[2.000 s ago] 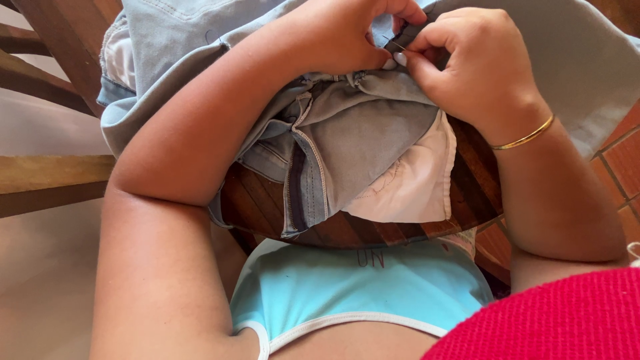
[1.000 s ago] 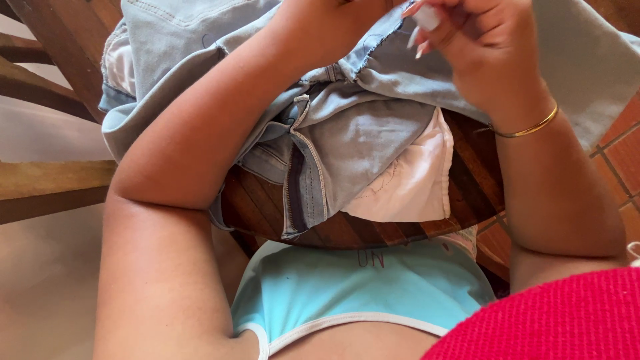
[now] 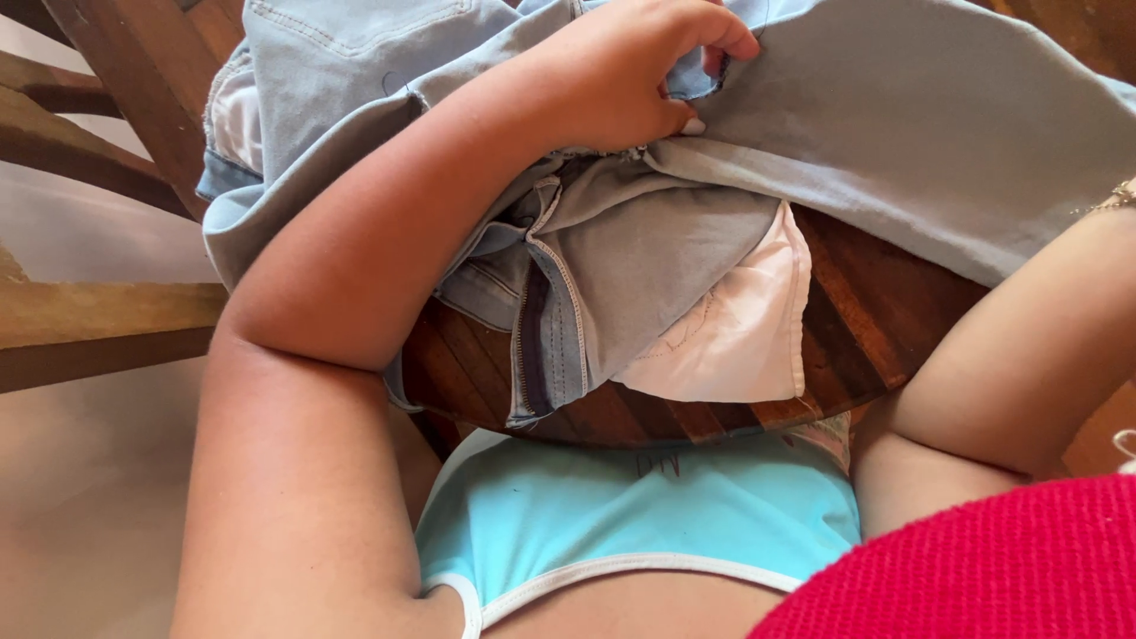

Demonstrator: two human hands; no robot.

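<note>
Jeans (image 3: 852, 115) in light blue and grey denim lie bunched over a round wooden table. Near the top middle, my left hand (image 3: 666, 75) pinches a folded edge of the denim between thumb and fingers. A fine dark thread shows by its fingertips. My right hand is outside the frame; only its arm and a bracelet (image 3: 1120, 197) at the wrist show at the right edge. Below my left hand hang an unfastened fly with a metal zipper (image 3: 527, 346) and a white pocket lining (image 3: 728, 333) with dark stitch-like marks.
The striped wooden tabletop (image 3: 852, 311) has its rounded edge against my body. Wooden slats (image 3: 106, 311) of what looks like a chair stand at the left. Red knitted fabric (image 3: 976, 568) covers the lower right corner, and tiled floor shows beyond the table.
My right hand has moved away from the denim and out of view to the right. Earlier, both hands were together at the cloth. My left hand is still near the top middle.
</note>
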